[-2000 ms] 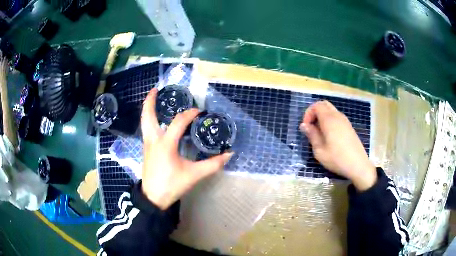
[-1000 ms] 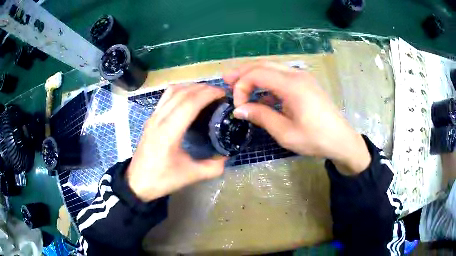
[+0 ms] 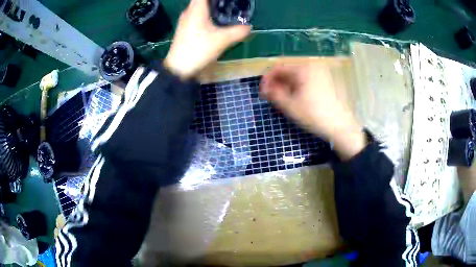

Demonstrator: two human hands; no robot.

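Note:
My left hand (image 3: 201,41) is stretched to the top of the view and holds a black cylindrical unit (image 3: 231,11) over the green surface; the unit is cut off by the top edge. My right hand (image 3: 308,99) is above the right part of the die-cut sheet (image 3: 271,141), blurred, with its fingertips curled together; whether they hold a small piece cannot be seen. Clear release film (image 3: 209,159) with glare covers the sheet's lower left part. My left sleeve hides part of the second die-cut sheet (image 3: 68,117).
Black units stand at the metal post (image 3: 62,36), on the left sheet and along the green surface (image 3: 308,15). A brush (image 3: 44,99) and a ribbed fan (image 3: 13,141) are at left. A white perforated strip (image 3: 436,135) lies at right, with units and another person's sleeve (image 3: 454,234) beside it.
My left hand has carried the unit from above the sheet up to the green surface. My right hand has parted from the unit and moved slightly right and down. More of the sheet shows.

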